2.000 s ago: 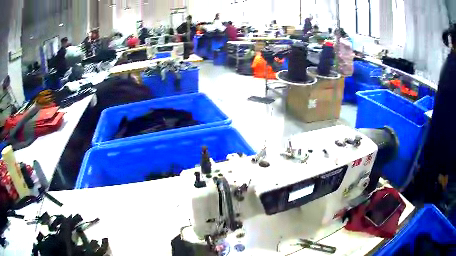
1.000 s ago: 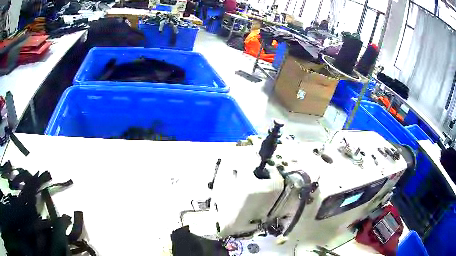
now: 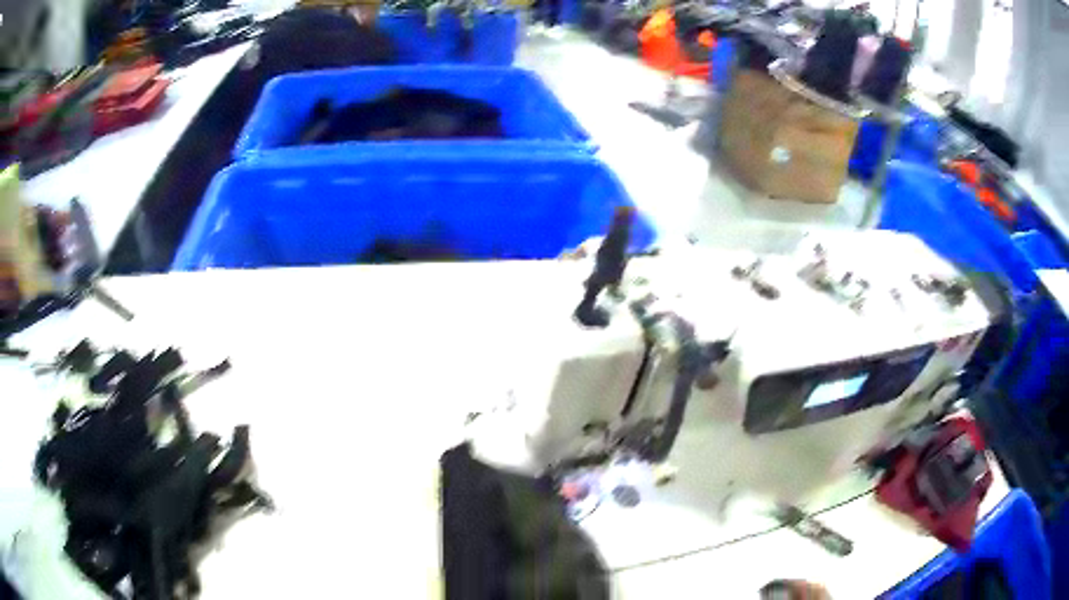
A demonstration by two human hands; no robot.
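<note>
The white sewing machine (image 3: 692,387) stands right of centre, its needle area at the left end of the head. A dark camouflage panel (image 3: 516,533) lies left of and below the needle area, cut off by the bottom edge. A pile of black straps (image 3: 147,469) lies at left. Thread snips (image 3: 815,530) lie right of the needle. A small skin-coloured bit at the bottom edge looks like my right hand (image 3: 795,590), nearly all cut off. A blurred pale shape fills the lower left edge, perhaps a sleeve; no left hand can be made out.
Two blue bins (image 3: 404,205) stand behind the table, with dark pieces inside. A phone (image 3: 952,478) lies on a red cloth (image 3: 926,498) at right, beside another blue bin (image 3: 996,560). A cardboard box (image 3: 785,138) stands farther back. Red pieces (image 3: 127,100) lie on the far-left table.
The view has swung down and tilted since two seconds ago, then shifted left. More of the camouflage panel shows. The pale shape at left and the skin-coloured bit at the bottom have come into view.
</note>
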